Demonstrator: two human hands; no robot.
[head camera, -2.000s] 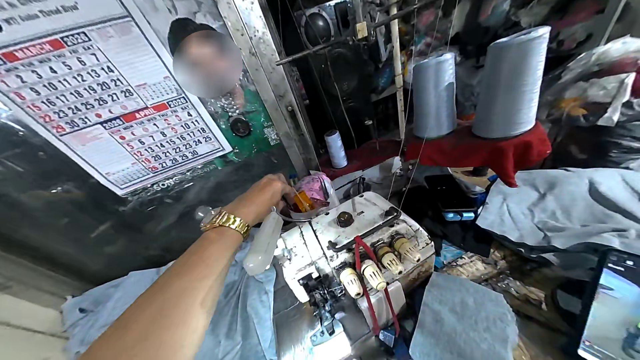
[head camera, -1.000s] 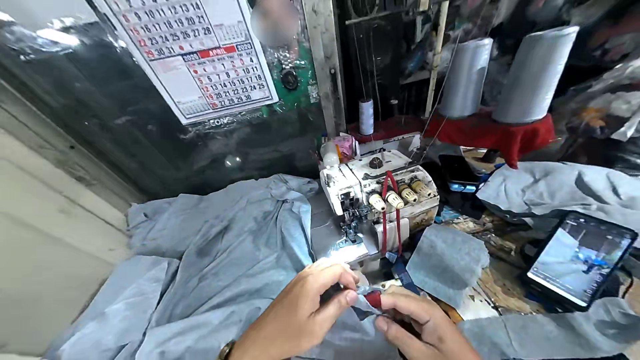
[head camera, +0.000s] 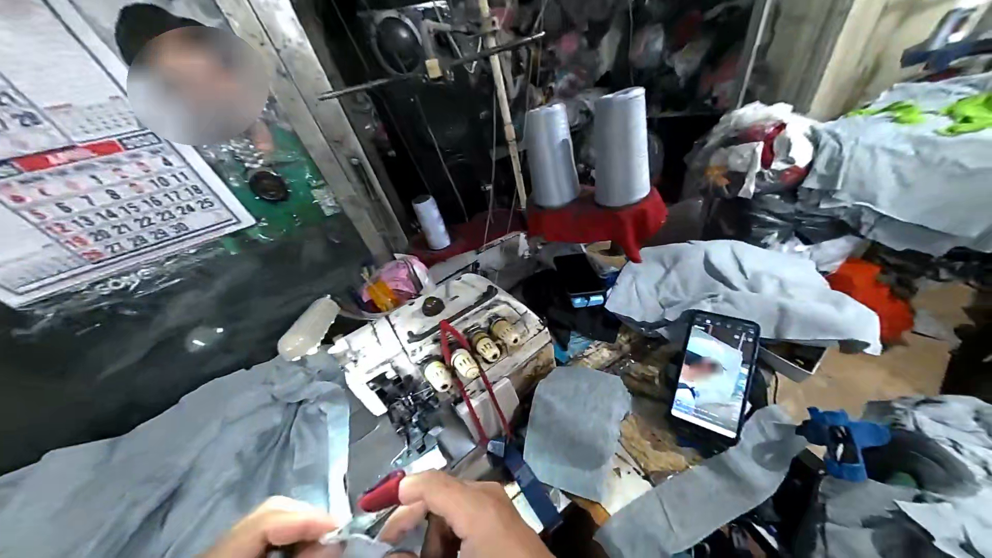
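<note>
My left hand (head camera: 283, 531), at the bottom edge, pinches the edge of a small piece of grey fabric (head camera: 364, 546). Beside it my right hand (head camera: 457, 511) holds a small tool with a red handle (head camera: 382, 491), its metal part pointing down to the fabric; the kind of tool is unclear. Both hands are just in front of the presser foot area of a white overlock sewing machine (head camera: 465, 302), whose tension dials (head camera: 487, 345) have a red cord looped round them. Grey fabric (head camera: 194, 457) is spread left of the machine.
Large thread cones (head camera: 622, 147) stand on red cloth (head camera: 593, 221) behind the machine. A lit phone (head camera: 713, 376) leans to the right, near a grey fabric piece (head camera: 577, 430) and a grey strip (head camera: 705, 480). A smaller thread spool (head camera: 432, 222) is at the back; a calendar (head camera: 108, 178) hangs at left.
My left hand, two seconds ago reaching behind the machine, is now at the front beside my right hand. The red-handled tool shows more plainly than one second ago. The view has swung right.
</note>
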